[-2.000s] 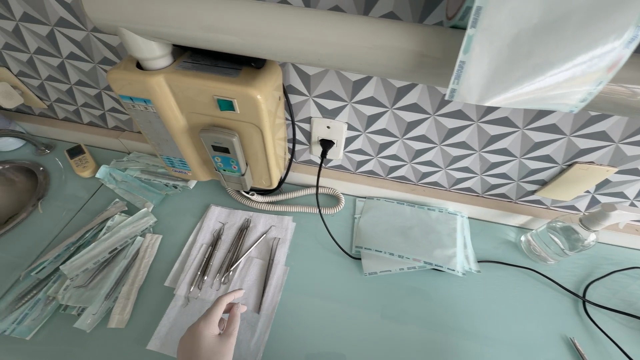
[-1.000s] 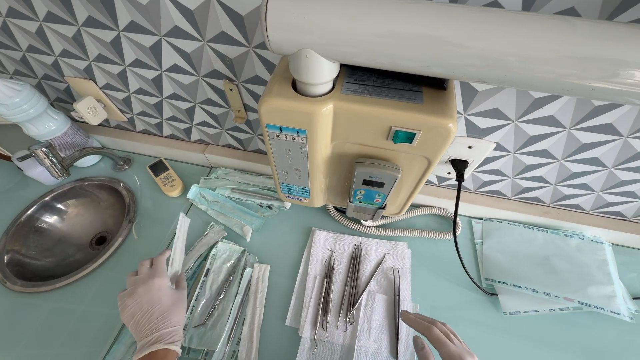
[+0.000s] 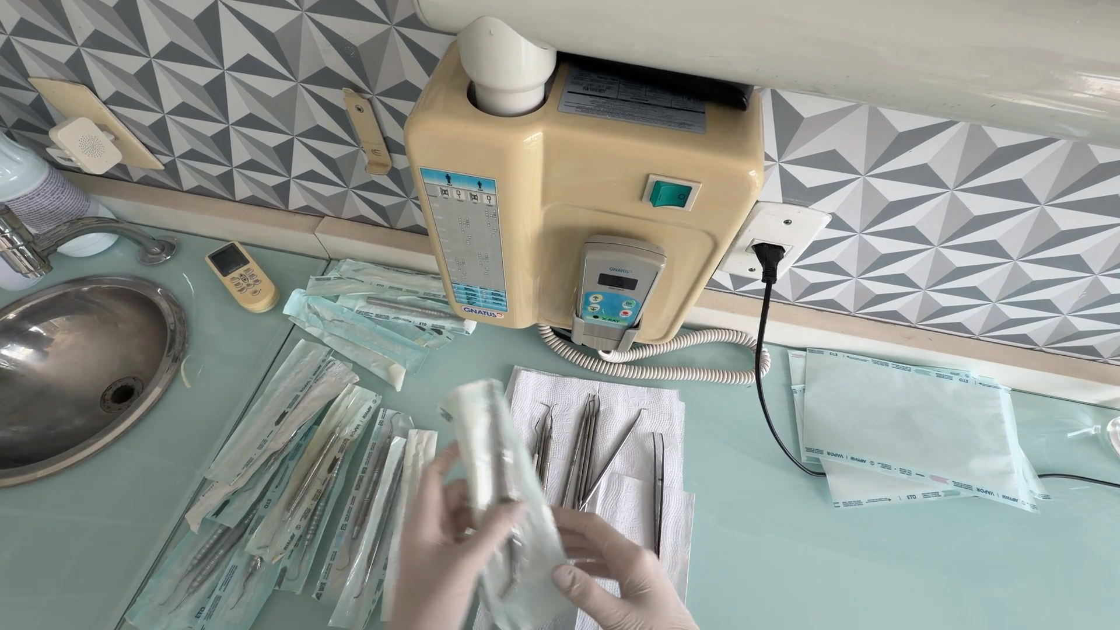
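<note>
My gloved left hand (image 3: 451, 547) grips a clear sterilization pouch (image 3: 500, 490) with a metal instrument inside, blurred by motion. At the pouch's lower right edge is my gloved right hand (image 3: 612, 573), its thumb and fingers around the film. Behind the hands, white paper towels (image 3: 647, 402) carry several slim metal dental instruments (image 3: 582, 451), and metal tweezers (image 3: 658, 490) lie at their right side. Left of my left hand several sealed pouches with instruments (image 3: 306, 490) are piled loosely. Another group of pouches (image 3: 376, 306) lies farther back, by the beige unit.
A beige wall-mounted dental X-ray unit (image 3: 560, 175) with a coiled cord (image 3: 647, 372) stands behind. Left are a steel sink (image 3: 79, 367), a faucet (image 3: 96, 229) and a remote control (image 3: 243, 276). Larger flat pouches (image 3: 910, 420) and a black power cable (image 3: 763, 376) are at right.
My left hand has moved right from the pouch pile and now holds a pouch in front of the paper towels. My right hand has come to the same pouch. The view has shifted left since the earliest frame.
</note>
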